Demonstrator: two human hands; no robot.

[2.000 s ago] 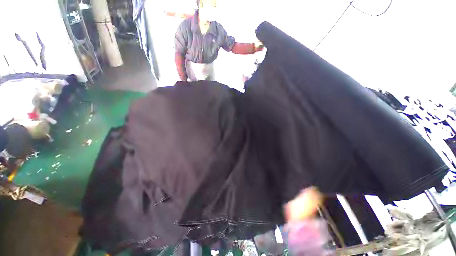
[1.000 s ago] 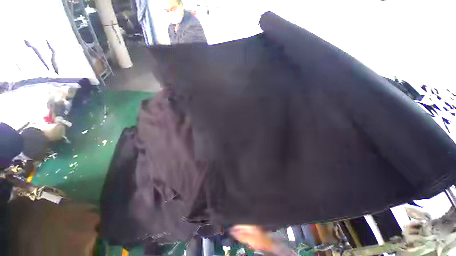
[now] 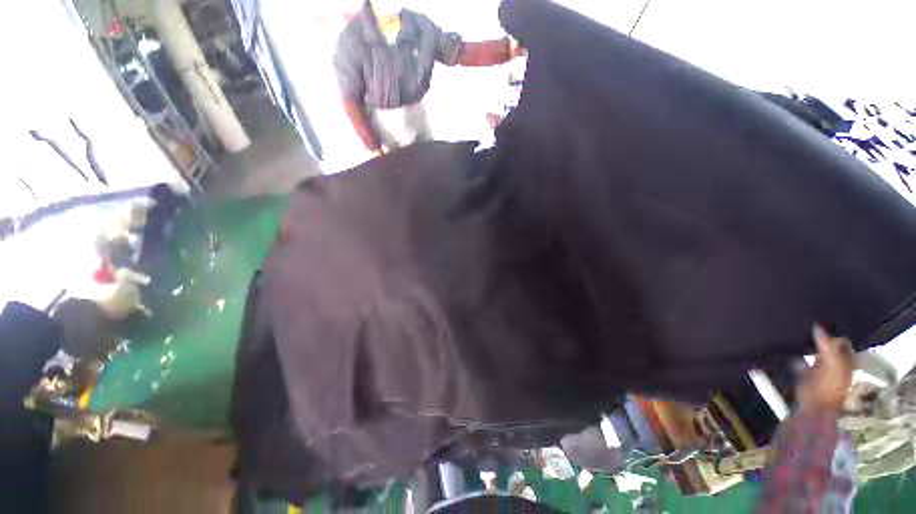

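Note:
A wide black cloth (image 3: 402, 291) fills the middle of the view. It runs from a thick dark fabric roll (image 3: 723, 110) at the upper right and falls in loose, wrinkled folds at the centre and left. A thin pale line shows along its lower edge. My right hand (image 3: 829, 369), in a checked sleeve, is at the cloth's near edge close to the roll's near end. Its fingertips overlap the cloth; whether they are closed on it is unclear. My left hand is not in view.
Another person (image 3: 394, 75) stands across the cloth with one hand at the roll's far end. Green floor (image 3: 201, 291) with scraps lies left. A brown box (image 3: 141, 477) is at lower left. A pale rag tangle (image 3: 889, 427) is at right. Cut pieces (image 3: 874, 131) lie at upper right.
My right hand has moved right along the cloth's near edge toward the roll. The raised cloth has dropped into folds, and the other person shows again behind it.

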